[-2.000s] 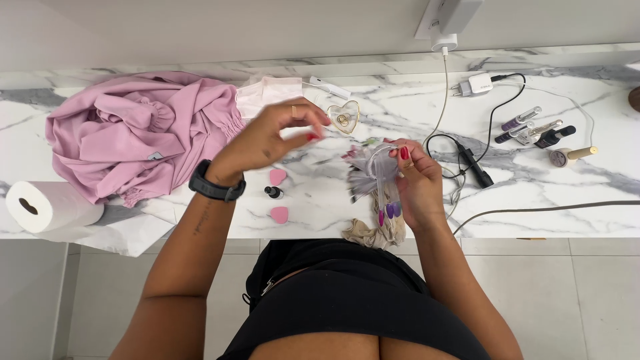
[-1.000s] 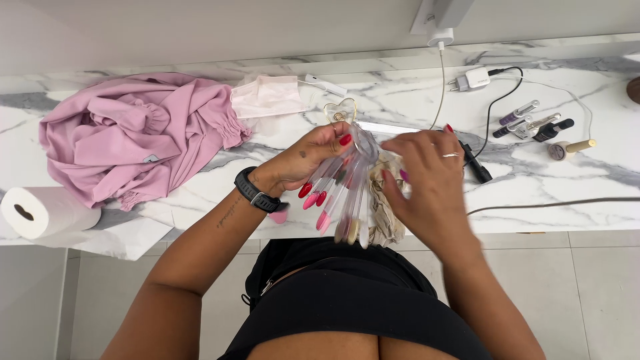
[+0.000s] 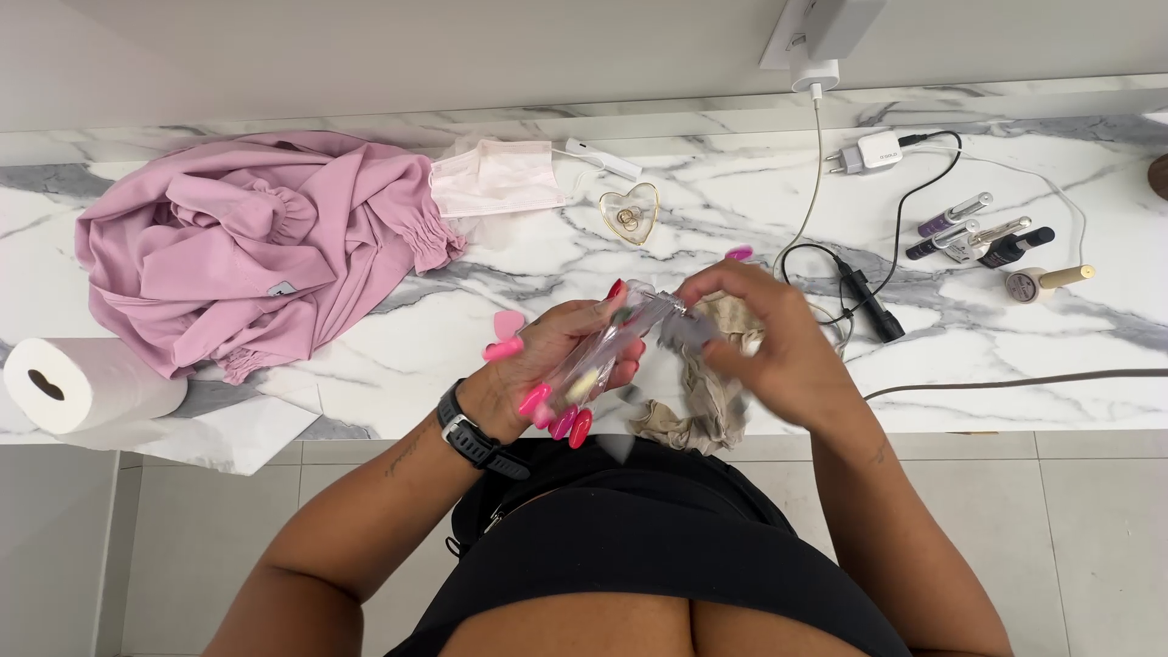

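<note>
My left hand (image 3: 547, 351) holds a bunch of clear nail-colour sample sticks (image 3: 593, 365), whose painted tips in pink, magenta and red fan out toward me. At the upper end of the bunch, my right hand (image 3: 766, 338) has its thumb and index finger on some of the sticks; this part is blurred. A magenta tip shows above that hand. Beneath it lies a crumpled beige cloth (image 3: 712, 401), partly hidden. Pink heart-shaped pieces (image 3: 508, 323) are beside my left hand. Farther back rests a gold-rimmed heart dish (image 3: 629, 214) with rings in it.
Pink fabric (image 3: 274, 246) and a paper roll (image 3: 91, 388) take up the left side. A face mask (image 3: 497, 178) lies near the wall. To the right are several polish bottles (image 3: 958, 233), a black penlight-like device (image 3: 871, 306), a charger (image 3: 867, 153) and cables.
Two seconds ago my left hand was raised and empty; now it holds the sample sticks. My right hand has moved from the sticks' lower part to their upper end since one second ago.
</note>
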